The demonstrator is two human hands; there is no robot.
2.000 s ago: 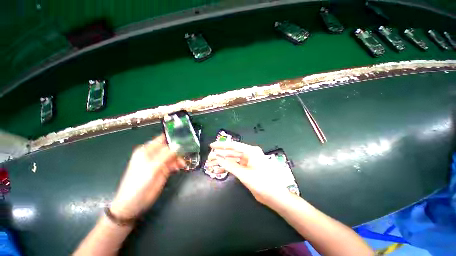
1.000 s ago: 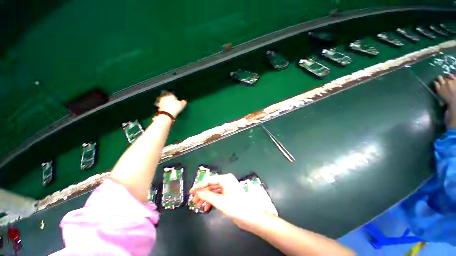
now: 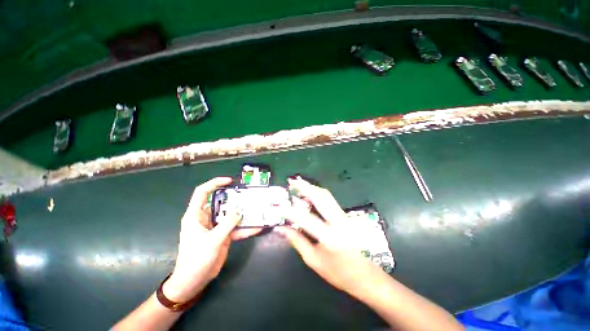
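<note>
A phone unit (image 3: 259, 205) with a pale, silver-white face and dark rim is held sideways above the bench. My left hand (image 3: 210, 226) grips its left end, thumb on the face. My right hand (image 3: 323, 236) is at its right end, fingers around that edge; whether a small part is in the fingertips cannot be told. A waiting unit (image 3: 255, 174) lies just behind the held one, mostly hidden by it. Another waiting unit (image 3: 380, 240) lies right of my right hand, partly covered by it. More unit edges show behind my fingers.
Tweezers (image 3: 414, 169) lie on the dark green bench at the right. Beyond the worn belt edge strip (image 3: 317, 137), a green conveyor belt (image 3: 278, 97) carries several spaced handsets. Red small items (image 3: 8, 216) are at the far left. Blue cloth shows at the lower right.
My left hand has come back from over the belt to the bench and now holds a unit with my right hand. A handset now lies on the belt at the left. The view has shifted.
</note>
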